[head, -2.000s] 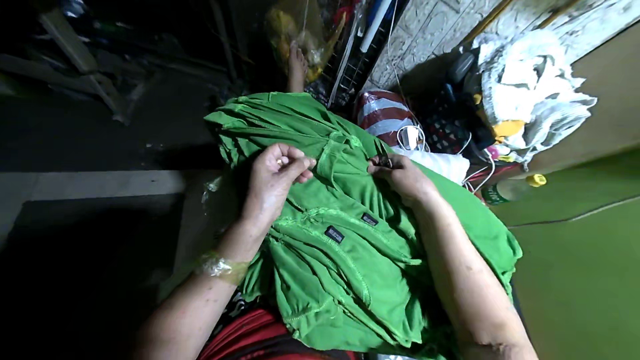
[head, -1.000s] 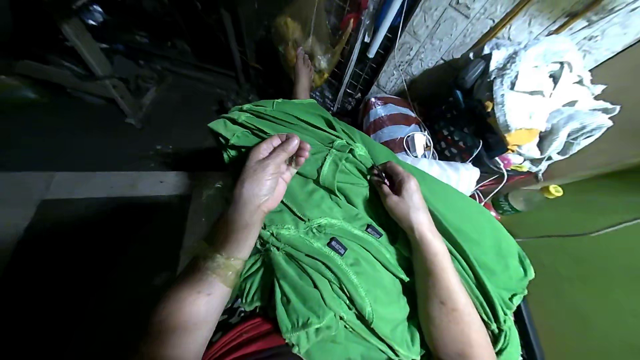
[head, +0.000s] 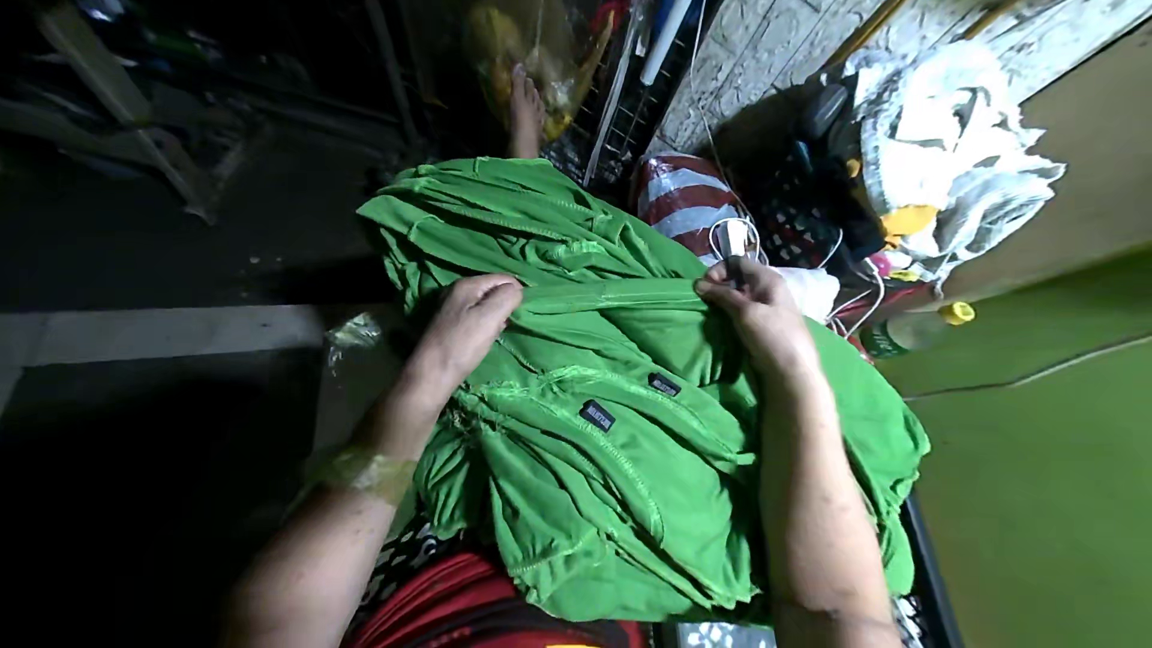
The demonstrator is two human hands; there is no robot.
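Green garments (head: 648, 486) with seams and small dark labels (head: 598, 415) lie heaped over my lap. Between my two hands a folded green fabric edge (head: 612, 295) is stretched nearly level. My left hand (head: 472, 324) grips its left end between thumb and fingers. At the other end, my right hand (head: 756, 301) pinches the fabric and also holds a small dark tool (head: 735, 272), mostly hidden by the fingers; its kind cannot be told. Clear tape or plastic (head: 373, 474) is wrapped round my left wrist.
Beyond the garments are a bare foot (head: 526, 112) and a red-and-white striped bundle (head: 688, 202). At the right stand a white plastic bag (head: 945, 153), a white cable (head: 868, 306) and a bottle with a yellow cap (head: 956, 313), by a green surface (head: 1044, 486).
My left hand, apart from the cloth and partly open a second ago, has taken hold of the green fabric. The edge is now stretched between both hands.
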